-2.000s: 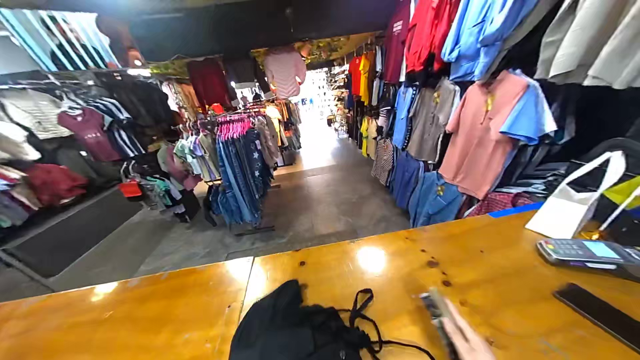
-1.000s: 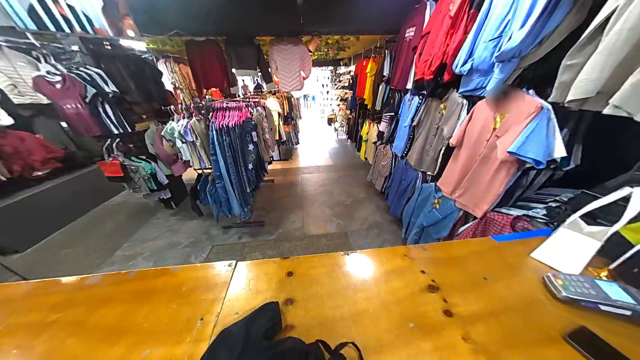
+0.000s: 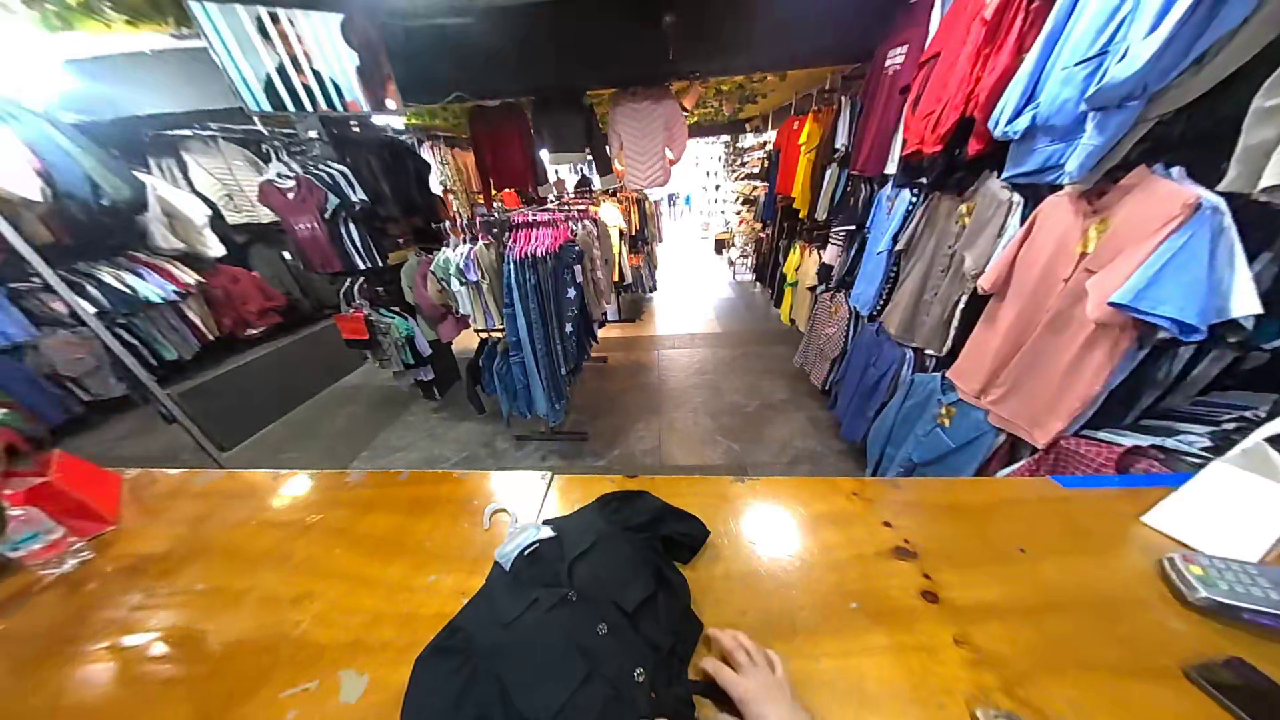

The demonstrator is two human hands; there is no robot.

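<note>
A black buttoned garment [image 3: 575, 630] lies on the varnished wooden counter [image 3: 850, 560], its collar toward the far edge. From its neck sticks the hook of a white hanger [image 3: 500, 518]. At the garment's right side, near the bottom of the view, is my right hand [image 3: 748, 672], its fingers bent over the dark edge of the fabric; whether they grip it is hard to tell. My left hand is out of sight.
A card payment terminal [image 3: 1225, 585], a dark phone [image 3: 1240, 688] and a white paper bag [image 3: 1220, 500] are at the right. On the left stand a red bag [image 3: 75, 495] and a clear plastic item [image 3: 40, 540]. Clothes racks [image 3: 535, 300] fill the shop beyond.
The black garment now shows spread out, with collar, buttons and hanger in sight; before, it was a bunched heap. My right hand, out of view one second ago, is now beside it.
</note>
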